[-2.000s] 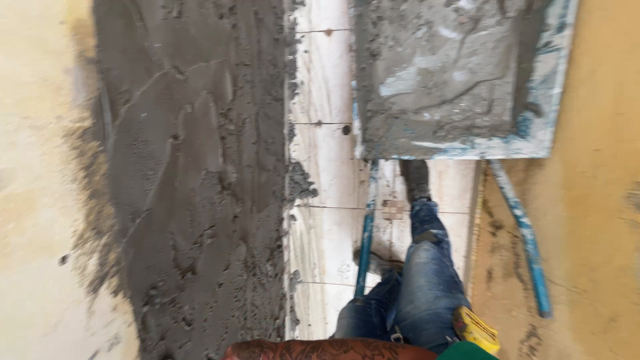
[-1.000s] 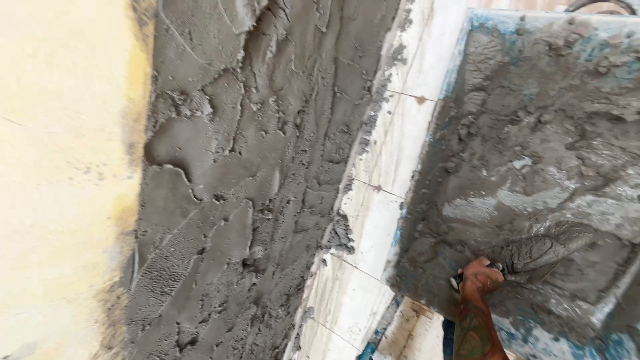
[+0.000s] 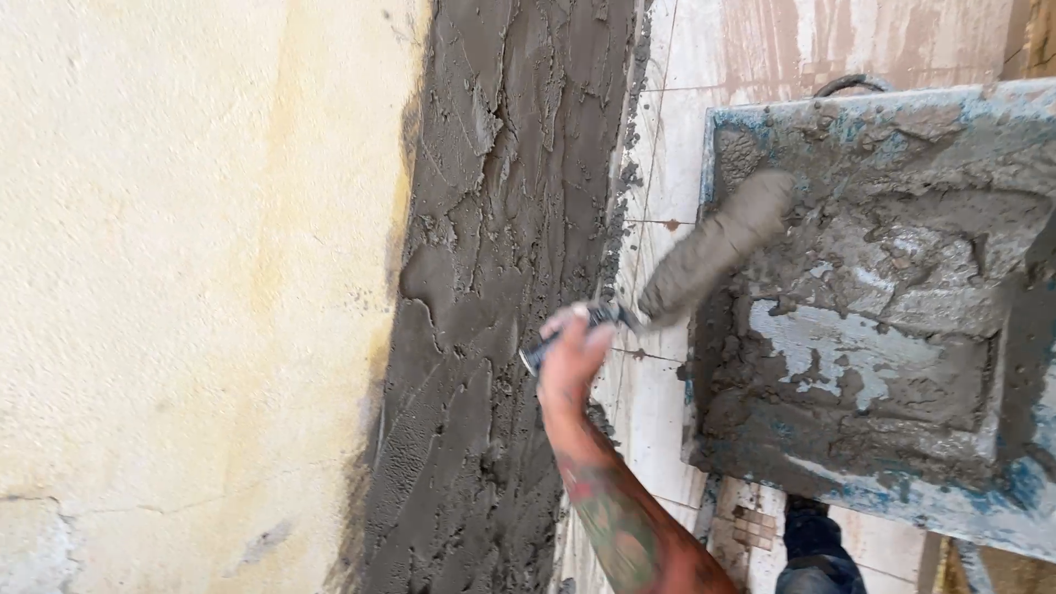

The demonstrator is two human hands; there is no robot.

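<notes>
My left hand (image 3: 573, 351), slightly blurred, is closed around the dark handle of a trowel (image 3: 610, 315). The blade points up and right, loaded with a long heap of wet grey mortar (image 3: 718, 247). The hand is over the right part of a wide band of wet, ridged mortar (image 3: 495, 297) on a yellowish wall (image 3: 206, 247). To the right, a mortar board (image 3: 709, 157) with worn blue-and-white edges holds more mortar, with a scraped patch near its middle. The upper end of the loaded blade overlaps the board's left side in view. My right hand is not in view.
White floor tiles (image 3: 672, 157) spattered with mortar run between the band and the board. A leg in dark trousers (image 3: 817, 561) shows below the board, near a support leg (image 3: 973, 565). A dark curved thing (image 3: 854, 82) shows behind the board's top edge.
A second ago my left hand was at the board with the trowel in its mortar; it has moved left toward the wall, lifting a load. The view has shifted.
</notes>
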